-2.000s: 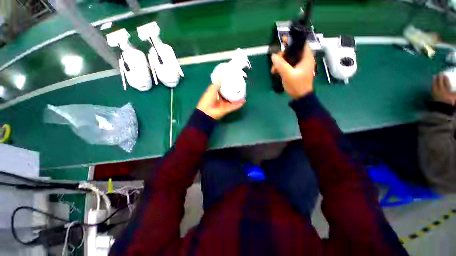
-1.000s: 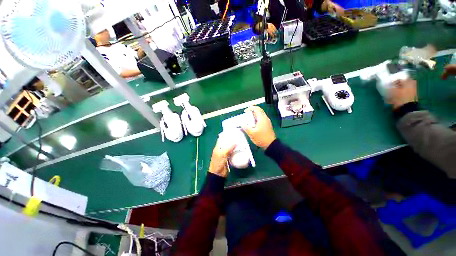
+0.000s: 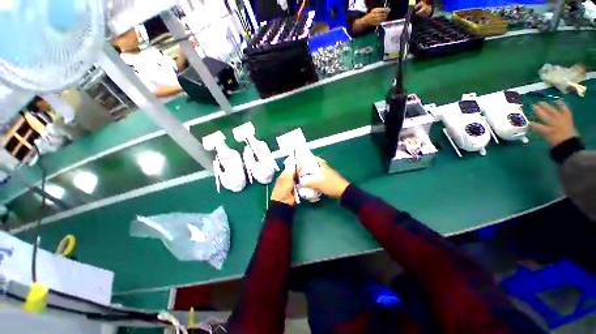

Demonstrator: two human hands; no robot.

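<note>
A white security camera [image 3: 302, 158] is held between my hands over the green bench, its square bracket end pointing away from me. My left hand [image 3: 285, 186] grips its left side. My right hand [image 3: 329, 180] is on its right side and covers part of the body. Two more white cameras stand to its left, one [image 3: 259, 160] close by and one [image 3: 229, 168] further left. A black electric screwdriver [image 3: 395, 117] hangs upright at the metal screw box [image 3: 414, 151], with no hand on it.
Two white cameras [image 3: 466, 128] lie lens side up right of the box. Another person's hand [image 3: 554, 122] is beside them. A clear plastic bag [image 3: 189, 236] lies on the bench [image 3: 366, 215] at left. A metal post [image 3: 157, 107] and fan [image 3: 49, 39] stand at upper left.
My right hand has let go of the screwdriver and taken hold of the camera. The held camera has moved towards the two left cameras. A second camera now lies right of the box, by the other person's hand.
</note>
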